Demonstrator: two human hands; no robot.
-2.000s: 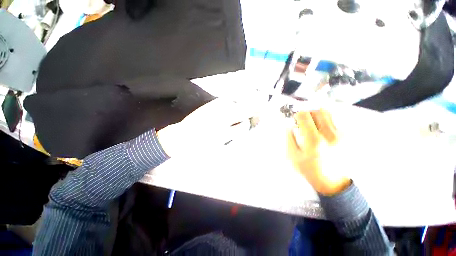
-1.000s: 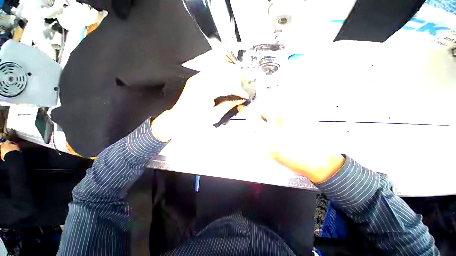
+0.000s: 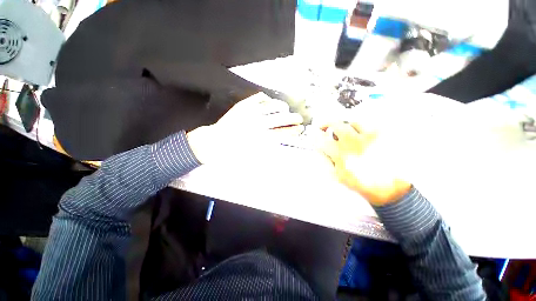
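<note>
A large black fabric panel [image 3: 158, 56] is spread over the left of the bright white table [image 3: 258, 176]. My left hand [image 3: 253, 126] lies at the panel's right edge, its fingers pointing right towards the small shiny metal parts [image 3: 352, 91] of the needle area. My right hand [image 3: 358, 156] is just to the right, its fingers bent and close to my left fingertips. Both hands are badly overexposed. A tiny dark bit shows at the right fingertips, but I cannot tell what it is or whether either hand grips anything.
A grey housing with a spiral grille [image 3: 26, 47] stands at the far left. A wide black strip [image 3: 491, 73] hangs at the upper right, by blurred blue and white machine parts. Dark cloth [image 3: 258, 235] is below the table edge. Something red [image 3: 522, 282] shows at the lower right.
The view has shifted twice. A small black piece showed at my left fingers one second ago and is hardly visible now. My right fingers now show more clearly, bent near my left hand.
</note>
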